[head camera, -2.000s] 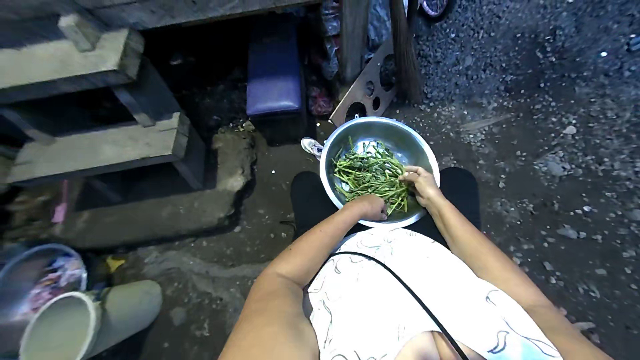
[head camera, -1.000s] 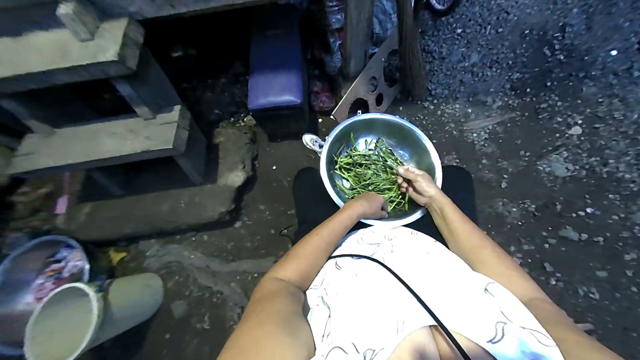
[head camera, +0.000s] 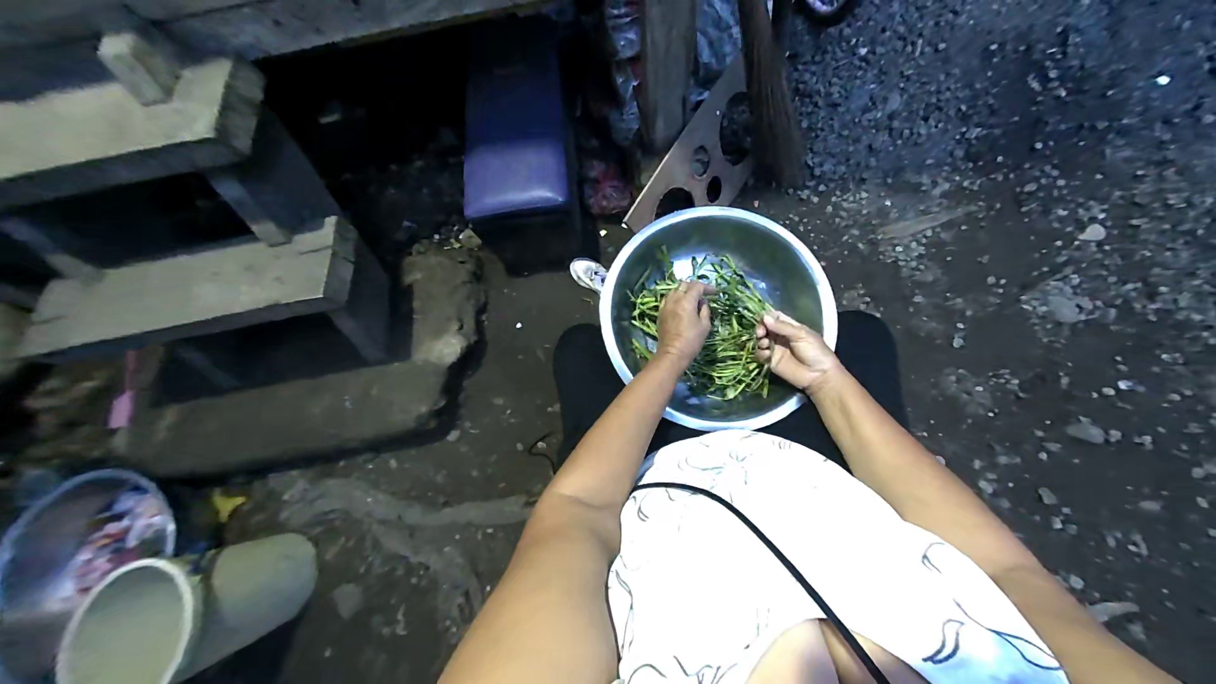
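Observation:
A round metal basin (head camera: 622, 356) rests on my lap, with cut green stems and leaves (head camera: 727, 356) heaped inside. My left hand (head camera: 685, 318) reaches over the left part of the heap, its fingers among the greens; whether they grip any is hidden. At the basin's right side, my right hand (head camera: 793, 350) pinches some green stems between thumb and fingers. Both forearms come in over the basin's near rim.
Wooden steps (head camera: 180, 275) stand at the left, beside a purple padded bench (head camera: 516, 152). A board with round holes (head camera: 698, 157) and a broom (head camera: 771, 104) are beyond the basin. At lower left are a tub of cloth-like items (head camera: 166, 503) and a pale bucket (head camera: 190, 608).
My left hand has moved up and away from the basin's near edge, onto the upper left of the greens. My right hand stays near the right side.

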